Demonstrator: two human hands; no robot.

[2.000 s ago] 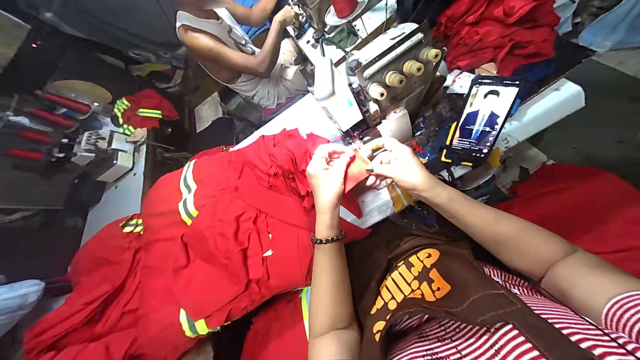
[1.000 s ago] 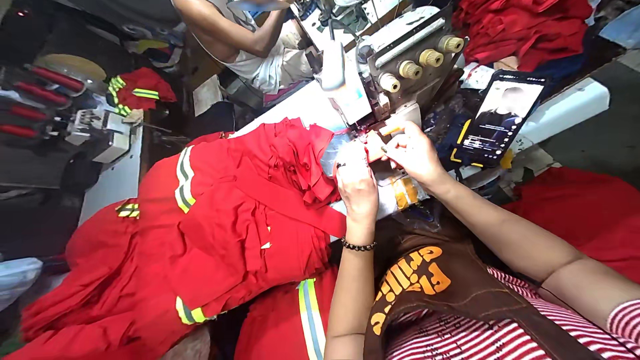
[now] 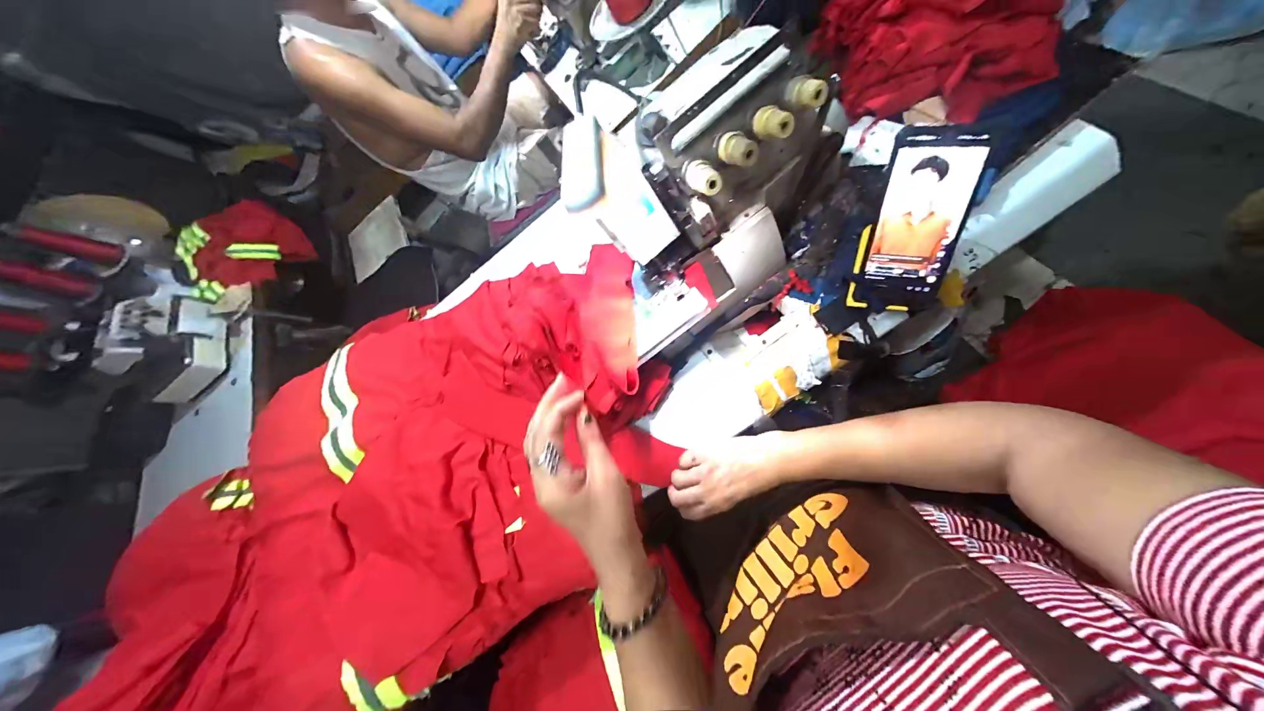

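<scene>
A large heap of red fabric garments (image 3: pixel 415 494) with yellow-and-silver reflective strips lies across the left and middle. My left hand (image 3: pixel 583 464), with a ring and a dark beaded bracelet, is raised over its right side, thumb and fingers apart. My right hand (image 3: pixel 726 474) has its fingers curled at the edge of a red fabric piece (image 3: pixel 647 456), near the brown apron (image 3: pixel 820 583). Ahead of both hands stands an overlock sewing machine (image 3: pixel 726 138) with several cream tension knobs. Red fabric lies beside its presser foot area.
A smartphone (image 3: pixel 926 212) with a lit screen stands right of the machine. Another person (image 3: pixel 395 99) in a white sleeveless top sits beyond. A second machine (image 3: pixel 163 341) with red thread cones is at left; more red fabric lies top right (image 3: pixel 938 49) and right (image 3: pixel 1126 365).
Both hands have come back from the machine's needle area toward my body. They were close together there and are now lower and apart. The view has shifted slightly.
</scene>
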